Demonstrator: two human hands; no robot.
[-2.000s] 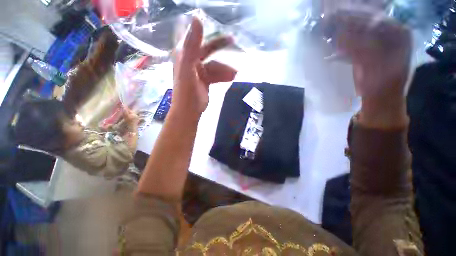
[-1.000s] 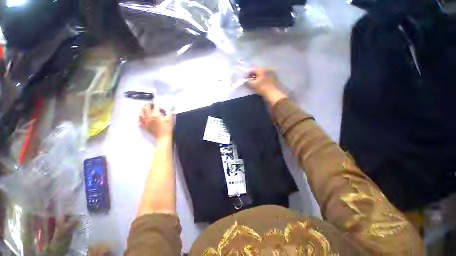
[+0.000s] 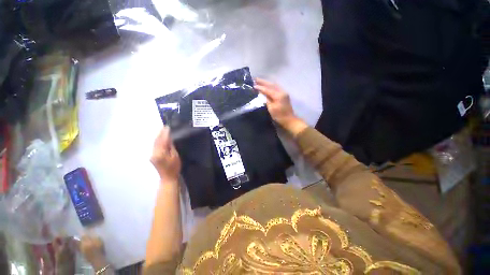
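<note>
A folded black garment lies on the white tabletop in front of me. A clear polybag covers its far part, with glare along the plastic. A black-and-white hang tag and a white printed label lie on the garment. My left hand grips the bag's edge at the garment's left side. My right hand grips the bag's edge at the garment's far right corner.
Small dark snips and a phone lie on the left. Crumpled clear plastic is at the left edge, with a yellow packet beyond. Another person's hand shows at bottom left. A large black garment pile fills the right.
The bag's mouth has moved from the garment's far edge towards me, over its far part and the white label. Both hands have come nearer along the sides. The camera view has shifted.
</note>
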